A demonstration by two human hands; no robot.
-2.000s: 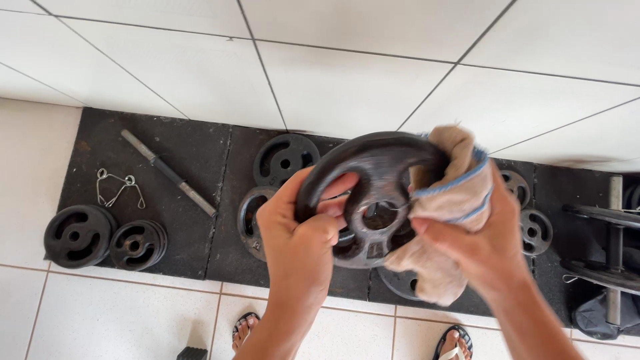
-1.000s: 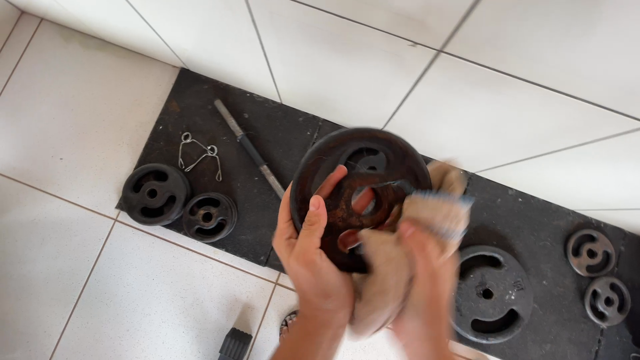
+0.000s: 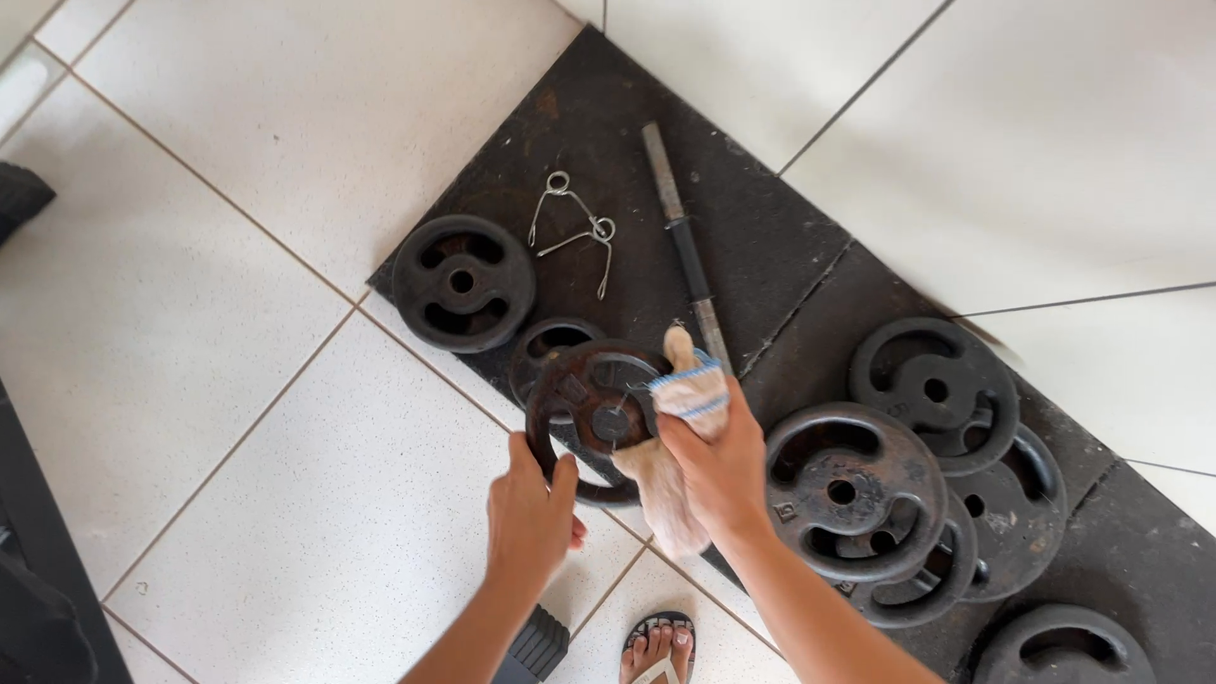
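Note:
My left hand grips the lower left rim of a round, dark, rusty-looking weight plate with cut-out openings. A beige cloth with a blue-stitched edge is bunched in my right hand, against the plate's right side. Beneath and behind the held plate, a smaller weight plate is partly hidden. A larger plate lies left of it on the black mat. Two spring collars and a short dumbbell bar with a black grip lie beyond my hands.
Several weight plates overlap on the black rubber mat at the right, with another plate at the lower right. White floor tiles border the mat. A sandaled foot and a black ribbed object are below.
The held plate has moved from in front of the mat's middle to beside the small plates at its left end. The cloth stays in my right hand. The view has turned and shifted left.

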